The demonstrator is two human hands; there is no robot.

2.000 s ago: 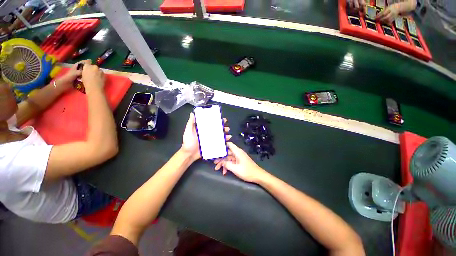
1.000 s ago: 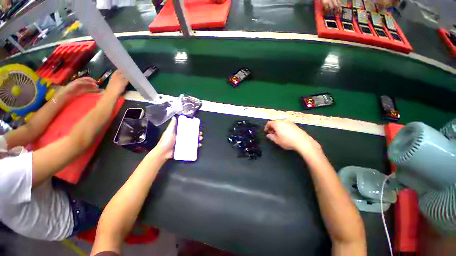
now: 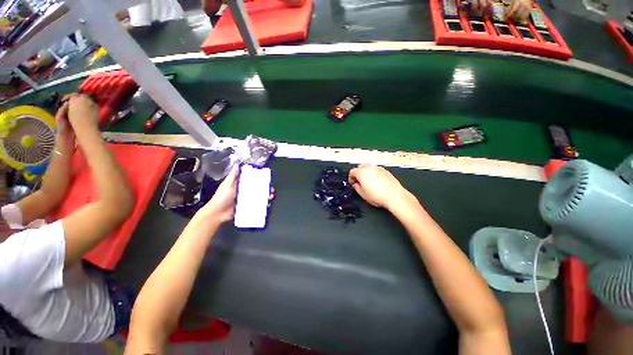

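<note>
The smartphone (image 3: 252,197) has a bright white screen and is held upright in my left hand (image 3: 226,197), whose fingers are behind and around it, over the dark bench mat. The pile of small black parts (image 3: 337,197) lies on the mat to the right of the smartphone. My right hand (image 3: 373,186) is at the upper right edge of the pile, with its fingertips bent down against the parts. Whether it grips a part is hidden by the fingers.
Phone units (image 3: 345,107) lie on the green conveyor belt (image 3: 291,87). A parts box (image 3: 182,191) and crumpled clear plastic bag (image 3: 219,161) are at left, by a slanting metal post (image 3: 142,66). A desk fan (image 3: 583,201) stands right. A neighbour (image 3: 62,277) sits left at a red mat (image 3: 114,208).
Since the oldest frame, my right hand has left the smartphone and moved to the pile's right side, then slightly left onto its edge. The smartphone has shifted left.
</note>
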